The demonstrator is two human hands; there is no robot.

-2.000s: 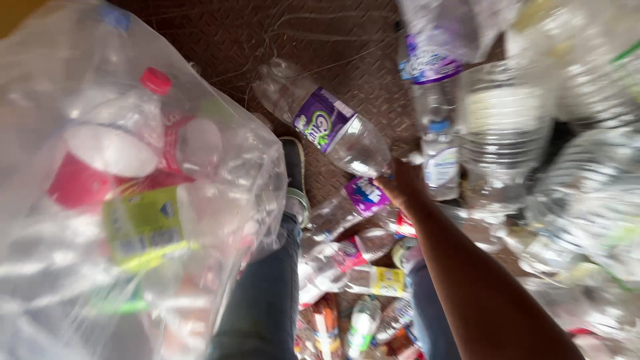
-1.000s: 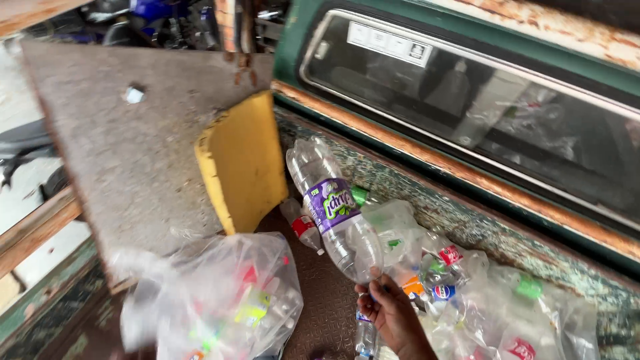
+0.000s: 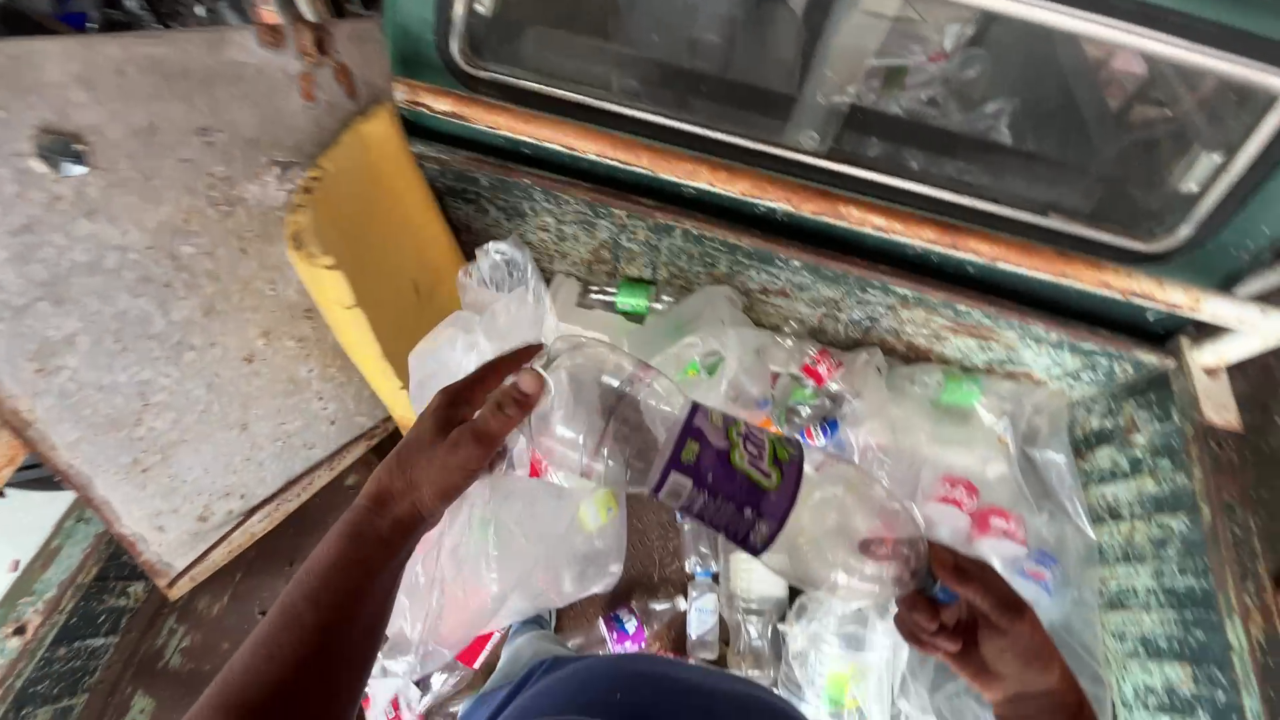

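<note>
A large clear plastic bottle (image 3: 840, 510) with a purple label is held slantwise in front of me, its base at the upper left and its neck at the lower right. My left hand (image 3: 460, 430) has its fingers and thumb on the base end. My right hand (image 3: 985, 625) grips the neck, where a bit of blue shows between the fingers. Below and behind the bottle lie clear plastic bags (image 3: 530, 570) of bottles and several loose bottles, among them a small upright-looking one (image 3: 703, 615) with a pale label.
A worn green truck-bed wall (image 3: 800, 285) runs behind the bags, below a cab window (image 3: 850, 120). A yellow panel (image 3: 375, 240) leans by a large grey board (image 3: 180, 280) at the left. More filled bags (image 3: 1030, 450) lie at the right.
The purple-labelled bottle, held only by my right hand before, is now between both hands and tilted further over. My left hand has come into view. The view has swung up from the floor.
</note>
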